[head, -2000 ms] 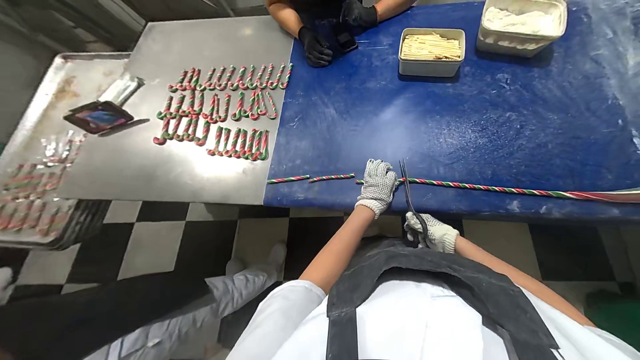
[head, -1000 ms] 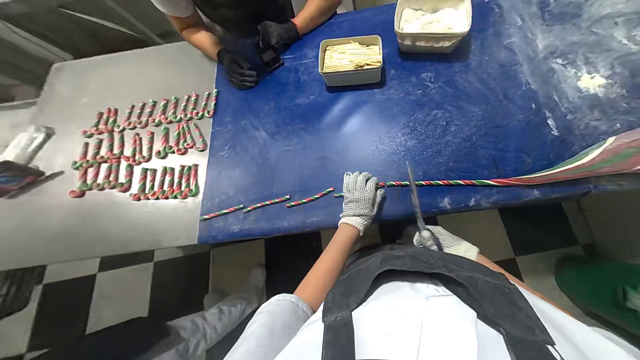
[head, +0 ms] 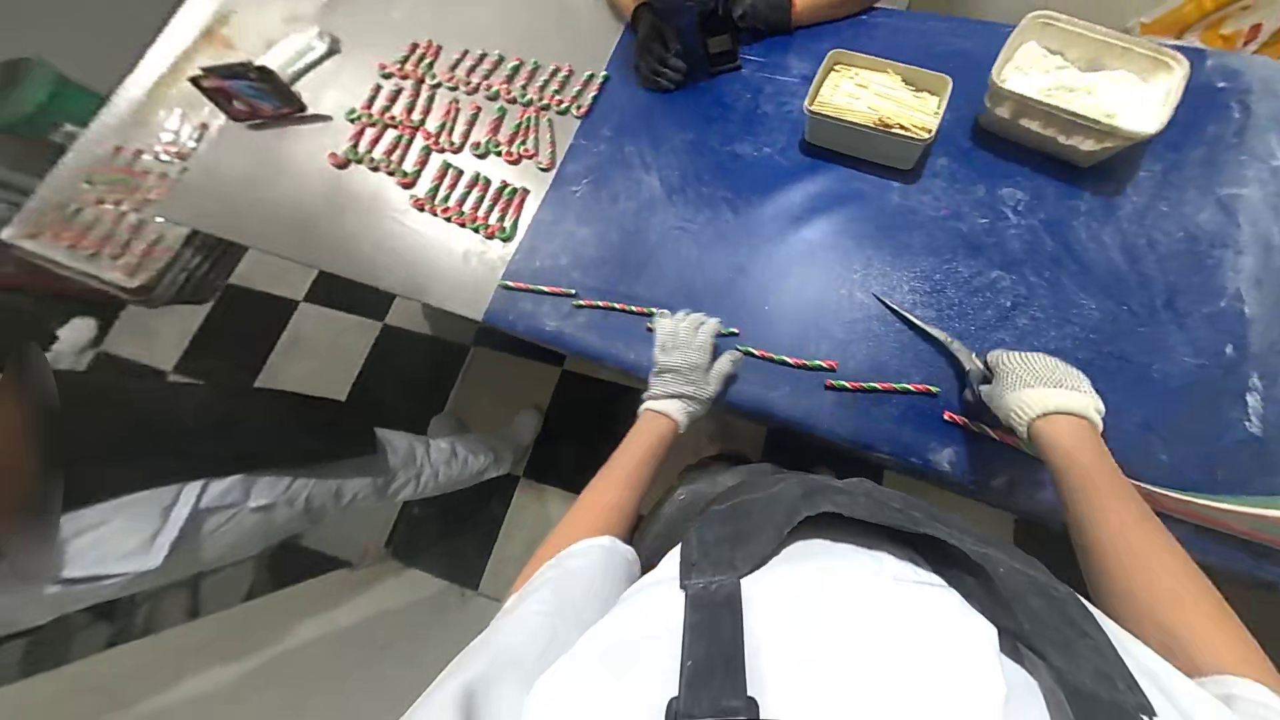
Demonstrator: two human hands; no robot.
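My left hand (head: 688, 368), in a white knit glove, lies over a short striped candy stick near the table's front edge; its fingers are a little spread, and whether it grips the stick is hidden. Cut red, green and white candy sticks (head: 882, 386) form a staggered line on both sides of it. My right hand (head: 1042, 390), gloved too, is closed around the handles of metal scissors (head: 932, 335), whose blades point up and left over the blue table. Under the right wrist runs the end of the candy rope (head: 980, 430), partly hidden by the forearm; it thickens at the right edge.
Rows of candy canes (head: 470, 200) lie on the metal table (head: 330, 215) at left, near a dark device (head: 248, 92). A tub of wooden sticks (head: 875, 110) and a tub of white powder (head: 1085, 85) stand at the back. A co-worker's black-gloved hands (head: 660, 50) rest there. Another person stands at left.
More cut sticks lie in the line than before. The right hand with the scissors has moved from the front edge up over the table. The rope's cut end is now farther right of the left hand.
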